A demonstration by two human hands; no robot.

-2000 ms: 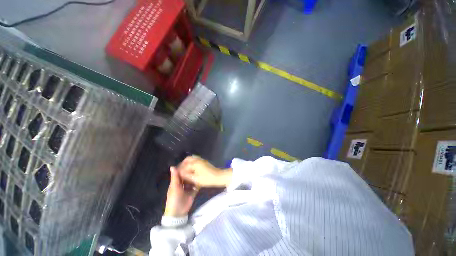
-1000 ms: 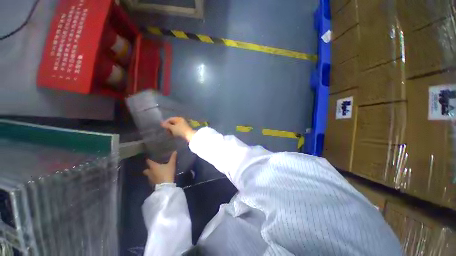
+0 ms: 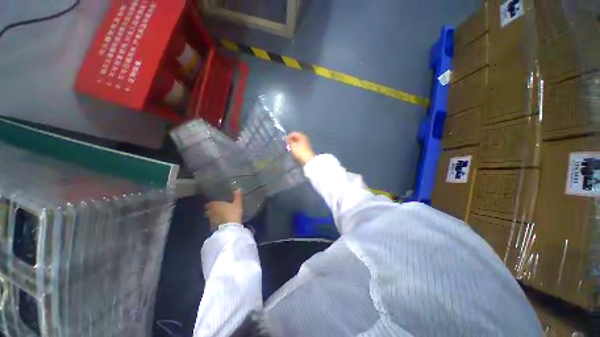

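Note:
Clear, ridged blister trays (image 3: 200,150) are low in front of me, beyond the bench corner. My right hand (image 3: 300,146) pinches the edge of a thin clear tray (image 3: 264,131), which stands tilted up from the others and shows a shiny edge. My left hand (image 3: 225,209) grips the near edge of the trays with its thumb up; its fingertips are partly hidden. No parts can be made out in these trays.
Stacked blister trays (image 3: 99,257) with dark parts stand on the green bench (image 3: 85,155) at left. A red box (image 3: 125,56) holding cylinders stands beyond. Wrapped cartons (image 3: 500,138) on a blue pallet (image 3: 432,125) stand at right. A metal frame (image 3: 260,23) is at top.
My hands were together two seconds ago. They moved apart to the clear trays, and my right hand then moved right with one tray, separating it from the others. The view has also shifted.

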